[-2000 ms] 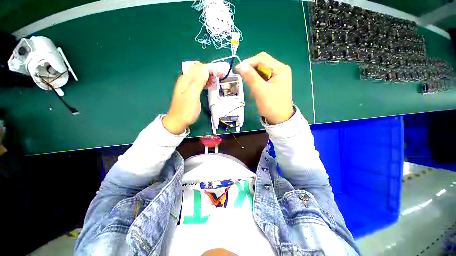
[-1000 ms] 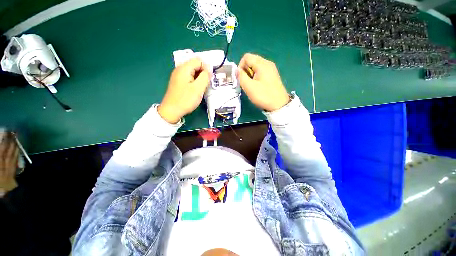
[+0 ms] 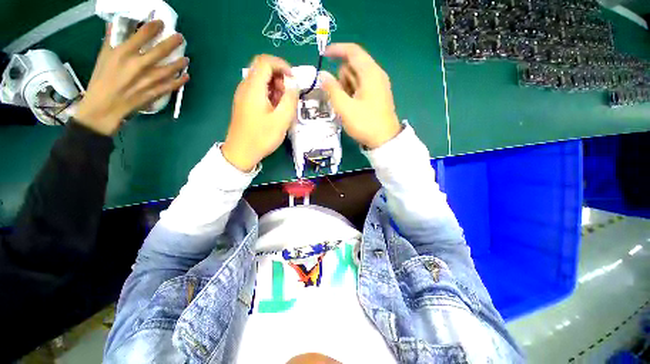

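A white camera housing [image 3: 316, 135] lies on the green bench in front of me, its cavity open and thin wires at its near end. A white bracket part [image 3: 305, 74] is at its far end. A black cable [image 3: 316, 73] curves from there to a white connector with a yellow band [image 3: 323, 33]. My left hand [image 3: 260, 117] has its fingertips at the housing's far left side and bracket, gripping there. My right hand [image 3: 365, 96] is at the far right side, thumb by the housing, index finger near the cable; its grip is blurred.
Tangled white cords [image 3: 296, 18] lie beyond the housing. Rows of dark modules [image 3: 527, 35] are at the right. Another person's hand [image 3: 132, 75] holds a white housing [image 3: 167, 43] at the left, beside another housing [image 3: 43, 82]. A red piece [image 3: 299, 188] is at the near edge; a blue bin [image 3: 527, 227] is below right.
Another person's arm has reached in from the left with a white housing. My right hand has opened somewhat and its index finger has moved up towards the cable. The yellow item in it no longer shows.
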